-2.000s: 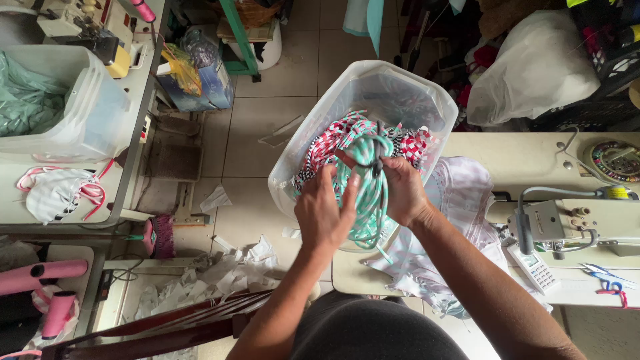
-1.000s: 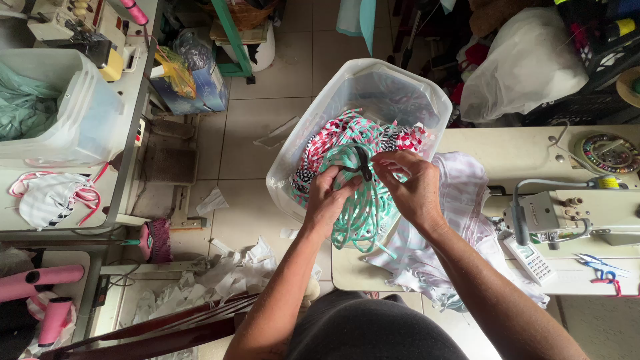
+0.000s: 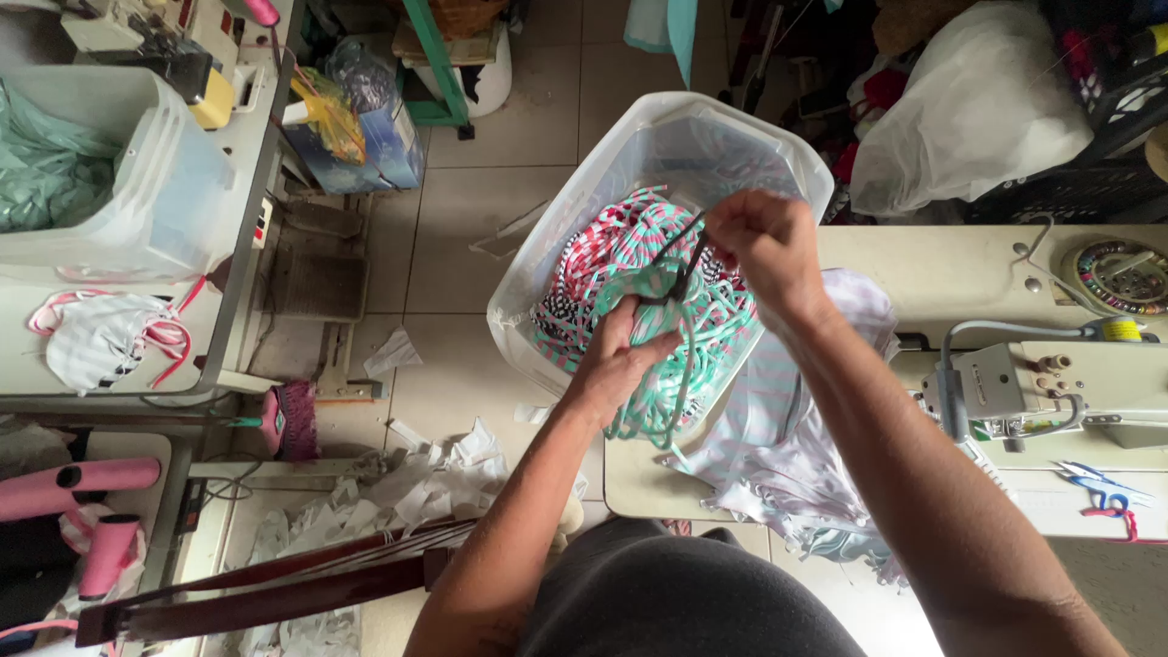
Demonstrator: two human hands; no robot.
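My left hand [image 3: 622, 360] grips a bundle of green, pink and white fabric cord [image 3: 652, 401], held over a translucent plastic bin [image 3: 538, 246]. A dark strip [image 3: 680, 285] loops around the upper part of the bundle. Above and to the right, my right hand [image 3: 762, 246] pinches the end of this dark strip and stretches it away from the cord. More cords in red and white [image 3: 584, 260], and in black and white, lie inside the bin. My right fingertips are partly hidden by the hand itself.
Striped fabric [image 3: 785, 429] lies on the sewing table to the right, near a sewing machine [image 3: 1031, 388] and blue-handled snips [image 3: 1104, 488]. Another plastic bin [image 3: 173, 182] stands on the left table. White scraps [image 3: 447, 474] litter the floor.
My right hand has risen away from the bundle, drawing the dark strip out into a loop. My left hand still grips the cord.
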